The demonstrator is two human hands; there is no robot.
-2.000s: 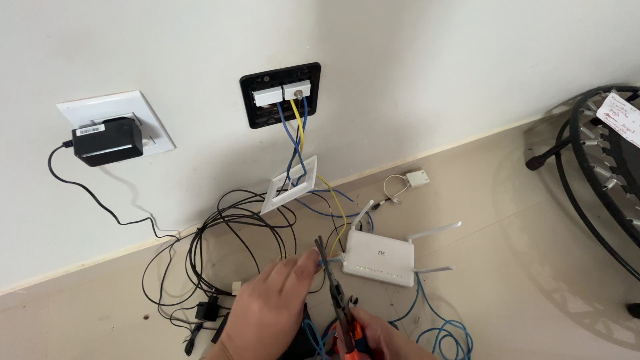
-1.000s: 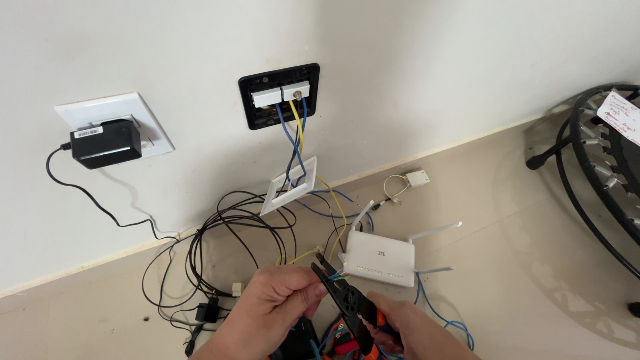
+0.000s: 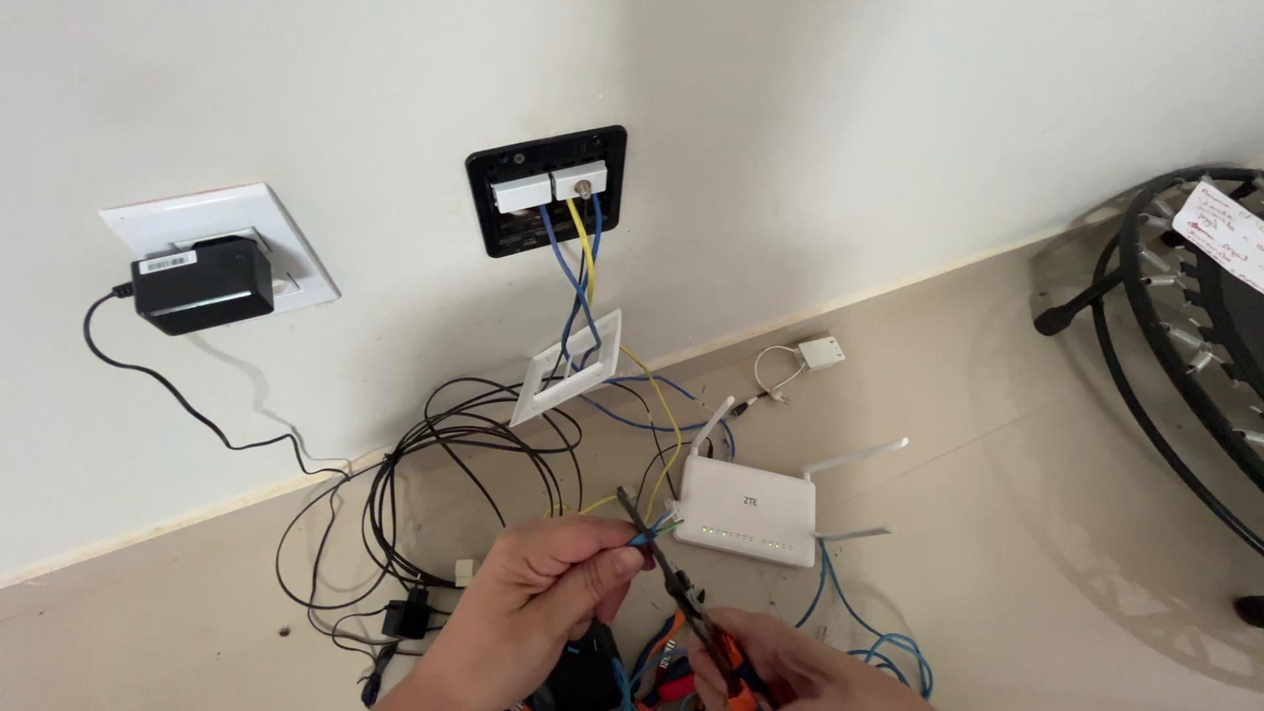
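Note:
My left hand pinches the end of a blue network cable, from which thin wires, one green, stick out to the right. My right hand grips a black and orange hand tool, seen edge-on, its dark head beside the cable end. Just behind the hands, the white ZTE router lies on the floor with small green lights lit. Blue and yellow cables come from the uncovered wall box and pass through the loose white cover plate.
A black power adapter is plugged in at the wall left. Coiled black cable and a second black adapter lie on the floor. A small white box sits behind the router; a mini trampoline stands at right.
The black and orange tool has turned from showing its broad side to edge-on. The left hand still holds the cable end.

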